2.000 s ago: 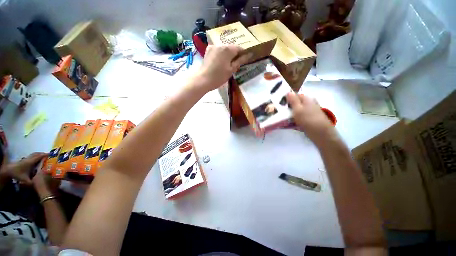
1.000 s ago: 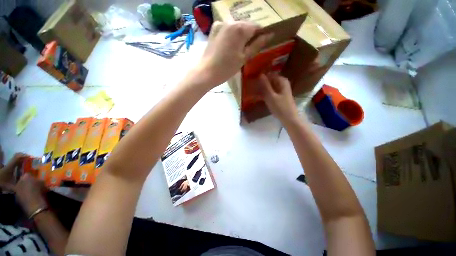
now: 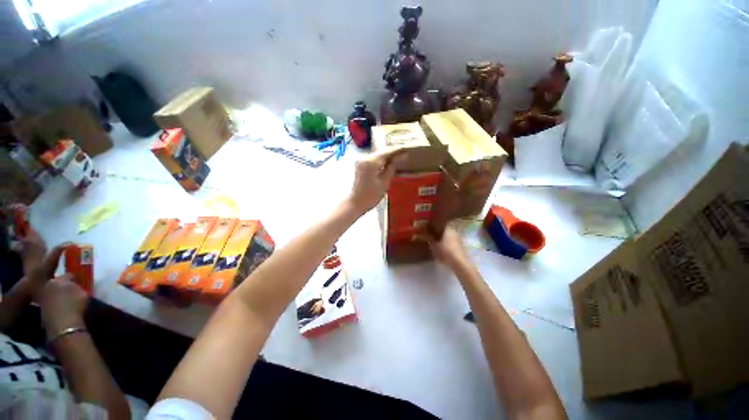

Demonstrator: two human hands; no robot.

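Note:
An open inner carton (image 3: pixel 402 251) stands upright on the white table, its open side facing me. Several orange retail boxes (image 3: pixel 413 207) are stacked inside it. My left hand (image 3: pixel 377 175) grips the carton's upper front edge or flap. My right hand (image 3: pixel 443 245) is at the lower right of the opening, fingertips against the boxes or carton edge; whether it grips anything is unclear. One retail box (image 3: pixel 327 302) lies white face up on the table, partly behind my left forearm.
A closed carton (image 3: pixel 472 164) stands right behind. A blue and red-orange tape dispenser (image 3: pixel 515 232) is right. A larger carton (image 3: pixel 657 287) fills the right edge. A row of orange boxes (image 3: pixel 193 256) stands left, beside a neighbour's hands (image 3: pixel 62 283). Dark ornaments (image 3: pixel 408 74) line the back.
The retail box my right hand held is out of that hand, and the carton shows stacked orange boxes. My right hand has moved lower on the opening. The neighbour now holds an orange box away from the row.

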